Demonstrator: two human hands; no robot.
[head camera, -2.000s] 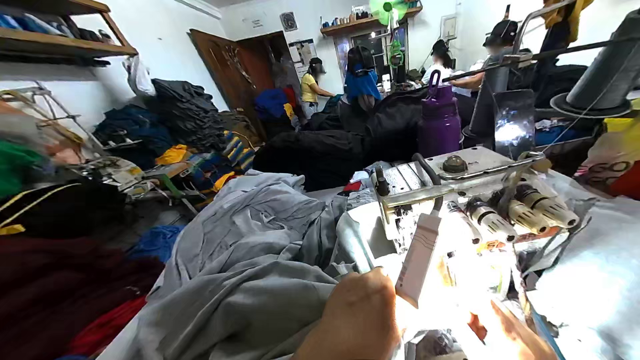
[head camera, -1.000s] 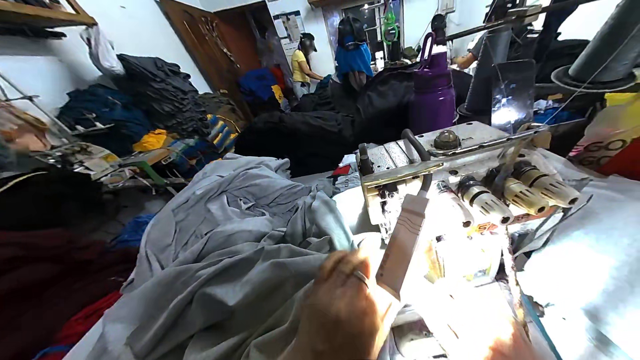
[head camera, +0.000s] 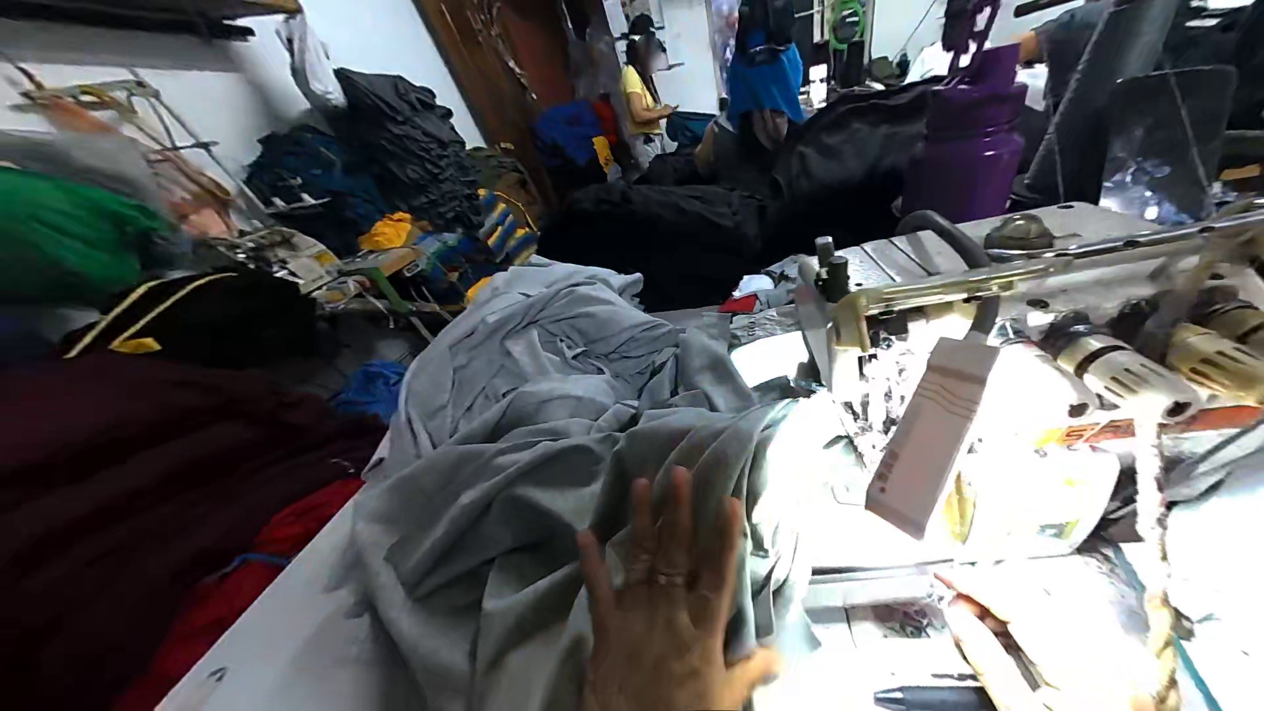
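Note:
My left hand (head camera: 667, 612), a ring on one finger, has its fingers spread on or just over the heap of grey fabric (head camera: 553, 415) that covers the table. Right of the fabric stands an overlock-type sewing machine (head camera: 1037, 276) with tension dials along its front. A pale lamp bar (head camera: 933, 434) hangs in front of it and throws strong glare on the sewing area. Below that, at the lower right, my right hand (head camera: 1027, 632) is partly washed out; whether it holds anything cannot be told. A dark pen-like object (head camera: 933, 699) lies beside it at the bottom edge.
Behind the machine stands a purple bottle (head camera: 963, 148). Black fabric (head camera: 671, 227) is piled beyond the table. Maroon cloth (head camera: 178, 513) and red cloth (head camera: 267, 563) lie left of the white table edge (head camera: 306, 612). A person in yellow (head camera: 644, 99) stands at the back, with others nearby.
My left hand has moved away from beside the lamp bar onto the grey fabric, its fingers now spread. The view has shifted somewhat.

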